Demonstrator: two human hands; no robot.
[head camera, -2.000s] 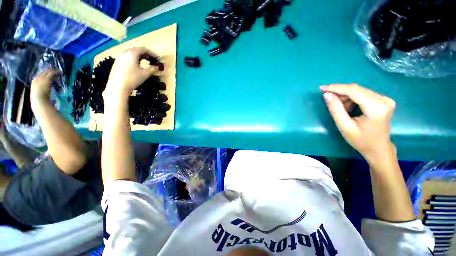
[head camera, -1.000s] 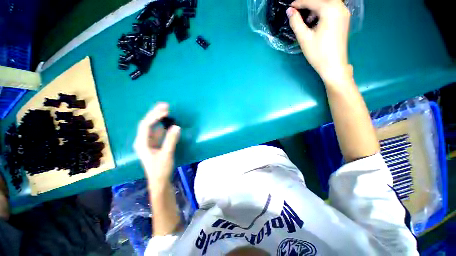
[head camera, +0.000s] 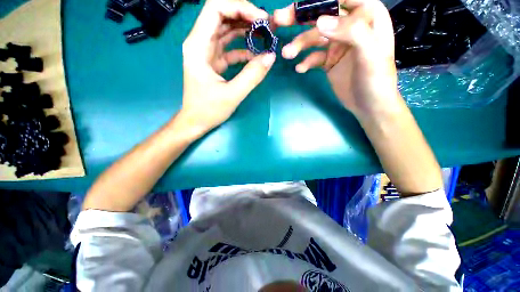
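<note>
My left hand (head camera: 219, 68) holds a black ring-like body part (head camera: 261, 37) between thumb and fingertips, its round opening facing me. My right hand (head camera: 356, 57) holds a short, shiny black cylinder, a sleeve (head camera: 316, 10), between thumb and fingers, at the top of the view. The two parts are close together above the green bench but not touching. The far ends of some fingers are cut off by the top edge or hidden behind the parts.
A pile of black body parts (head camera: 25, 134) lies on the tan board (head camera: 73, 162) at left. Loose sleeves (head camera: 153, 17) lie at the upper left. An open clear bag (head camera: 484, 74) of black pieces is at the upper right. Blue crates with clear film are below the bench edge.
My right hand has left the clear bag and now holds a shiny black cylinder. My left hand has moved up beside it with the ring-like part. The camera view has shifted.
</note>
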